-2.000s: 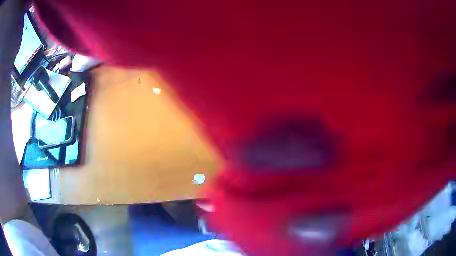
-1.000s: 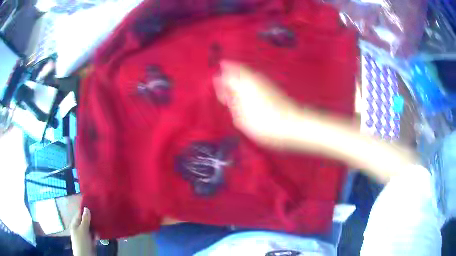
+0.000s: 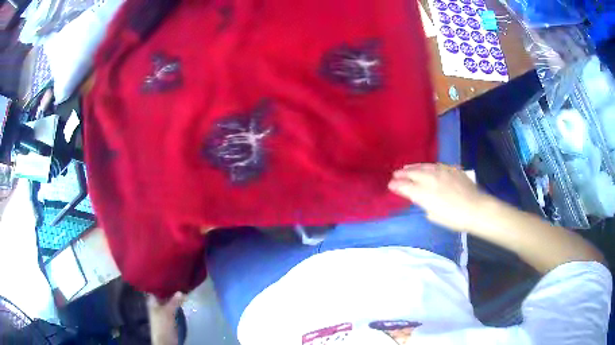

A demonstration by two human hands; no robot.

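A red knit cardigan [image 3: 290,182] with dark flower-like patches lies spread over the desk, its lower edge reaching the wearer's lap. My right hand [image 3: 438,195] is at the cardigan's lower right corner, fingertips on its edge; whether they pinch the cloth is unclear. My left hand [image 3: 165,303] is low at the left, just under a hanging red sleeve end, small and partly hidden by it; its grip cannot be made out.
A sheet of round purple stickers [image 3: 472,40] with a turquoise clip lies at the upper right of the brown desk [image 3: 452,94]. A basket of clear-bagged items [image 3: 573,135] stands at right. A white package [image 3: 74,54] and dark devices are at left.
The view has shifted, and the cardigan sits higher in the picture. My right hand has moved from the middle of the cardigan to its lower right corner. My left hand remains at the lower left.
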